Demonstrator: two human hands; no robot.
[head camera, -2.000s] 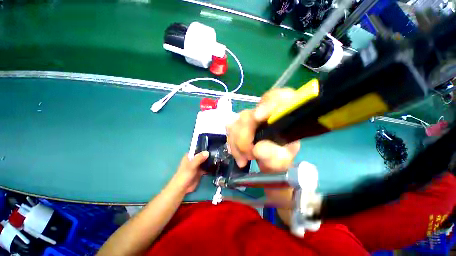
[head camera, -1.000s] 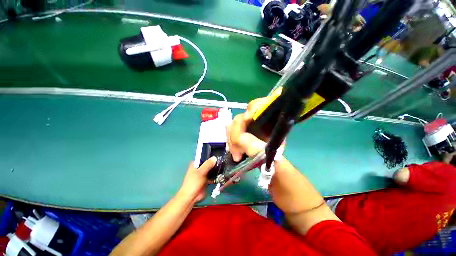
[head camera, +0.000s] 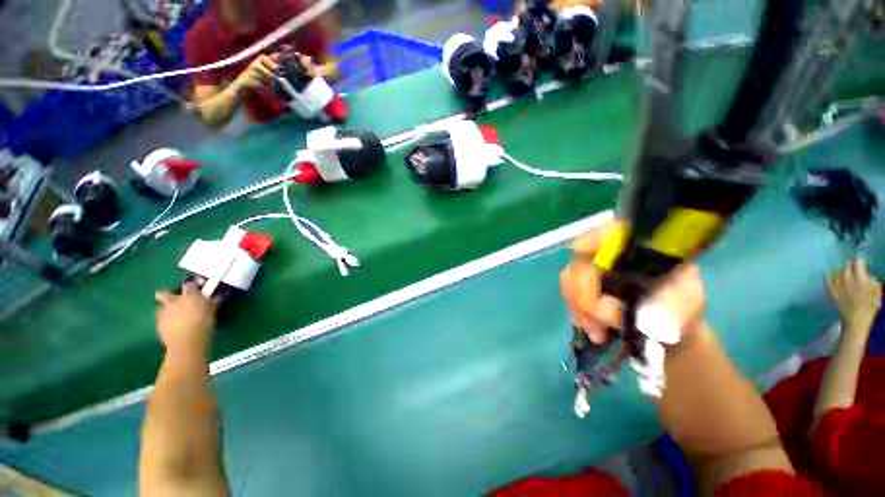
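My right hand (head camera: 636, 291) grips the black electric screwdriver with yellow panels (head camera: 684, 233), held over the blue-green worktop (head camera: 408, 398). Its silver nose points down and touches no camera. My left hand (head camera: 186, 315) reaches out over the green conveyor belt (head camera: 320, 311), on the black end of a white dome camera with a red cap (head camera: 225, 262). The fingertips are partly hidden, so whether they grip the camera is unclear. The camera's white cable with connector ends lies on the belt.
Two more cameras lie on the belt (head camera: 338, 155) (head camera: 454, 155). Several stand or lie on the far worktop. A person in red (head camera: 247, 58) across the belt holds a camera. Another person's arm (head camera: 844, 330) is at the right, near a black bundle (head camera: 836, 202).
The view has swung left. My left hand has gone from the worktop to a camera on the belt. The screwdriver has come off the camera and moved right in my right hand.
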